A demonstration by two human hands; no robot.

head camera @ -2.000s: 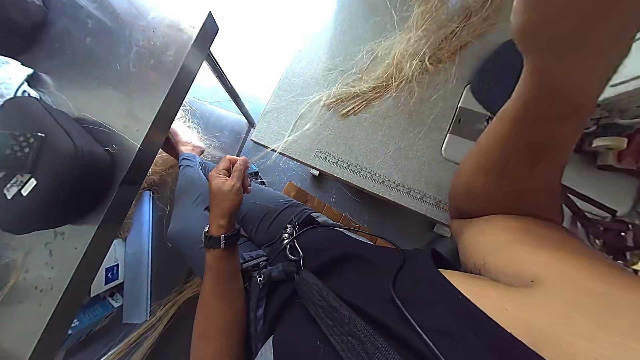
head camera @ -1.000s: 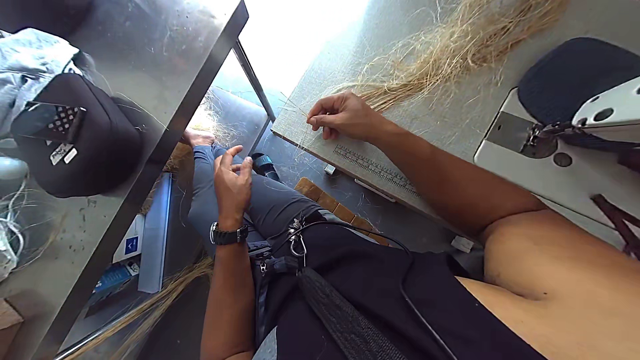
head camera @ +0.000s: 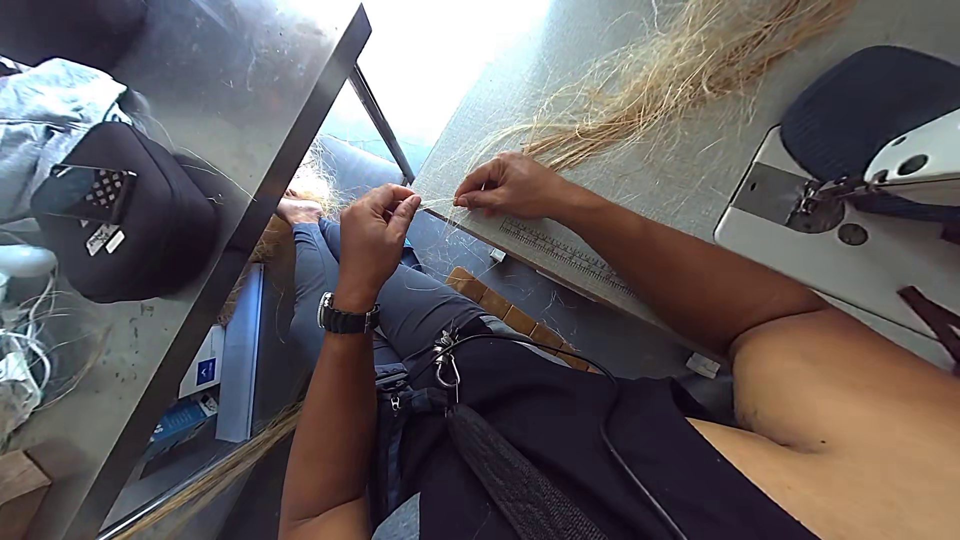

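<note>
Pale thin fibre strands [head camera: 436, 201] stretch across the short gap between my two hands. My left hand [head camera: 376, 229], with a watch on its wrist, pinches one end between thumb and forefinger above my lap. At the corner of the fabric-covered table, my right hand [head camera: 510, 186] has its fingertips closed on the other end, knuckles raised. Just beyond that hand lies a loose bundle of straw-coloured natural fibres [head camera: 645, 105], its stray hairs spread over the table [head camera: 592, 45]. How many strands I hold cannot be told.
A sewing machine [head camera: 780, 217] stands at the right, a dark cap [head camera: 862, 97] against it. A printed ruler [head camera: 562, 251] runs along the table's near edge. On the metal table [head camera: 262, 67] at left sit a black case [head camera: 142, 217] and cloth [head camera: 52, 112]. More long fibres [head camera: 225, 469] hang below.
My right hand has come in to the table corner and its fingertips have closed on the strands. My left hand, fingers apart one second ago, now pinches them. The view has shifted somewhat.
</note>
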